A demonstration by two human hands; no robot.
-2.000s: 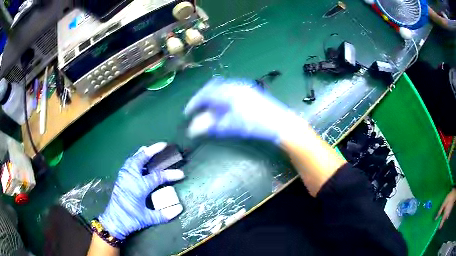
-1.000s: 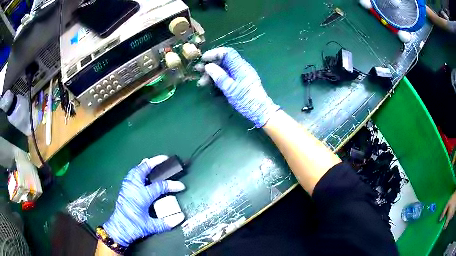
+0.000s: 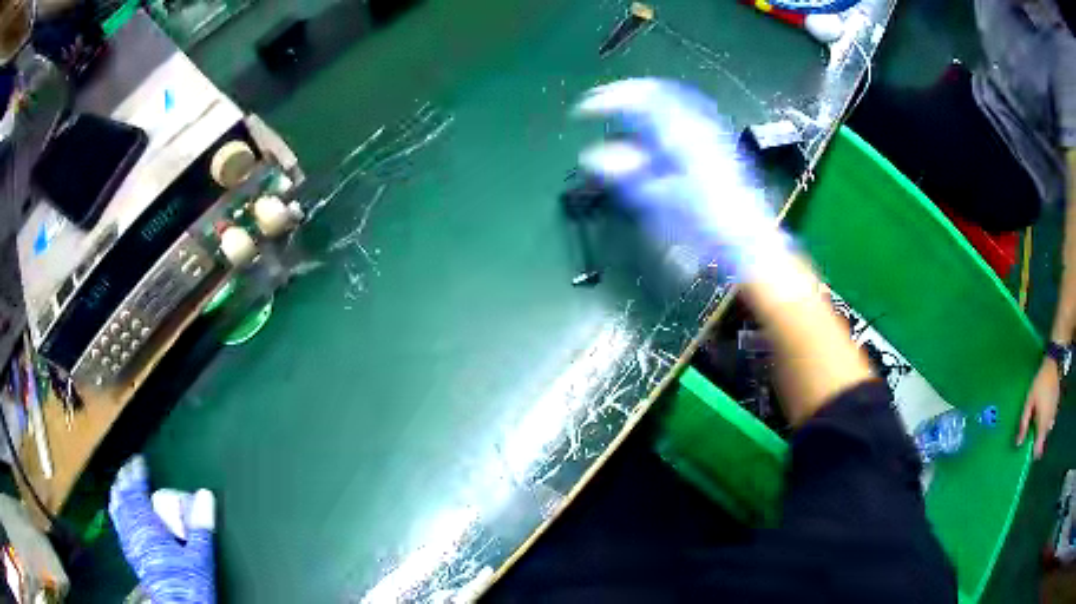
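Observation:
My left hand (image 3: pixel 165 545), in a blue-white glove with pale fingertips, is at the lower left, cut off by the bottom edge. A small white patch (image 3: pixel 172 510) shows between its fingers; whether it is gripped cannot be told. My right hand (image 3: pixel 678 165), gloved and motion-blurred, is over the black adapters at the upper right of the bench and hides most of them. Whether it holds anything cannot be told. A black cord with a plug (image 3: pixel 584 280) shows beside it. One adapter with a pale face (image 3: pixel 773 136) lies near the bench edge.
The test instrument (image 3: pixel 148 254) stands at the left, with a black phone-like slab (image 3: pixel 91 168) on top and cream round terminals (image 3: pixel 271 215) at its corner. A green bin (image 3: pixel 932 236) with black items is at the right. Another person's hand (image 3: pixel 1038 407) is by its far side.
The view has swung to the right. My right hand has left the instrument terminals for the adapters at the right. The black adapter beside my left hand no longer shows.

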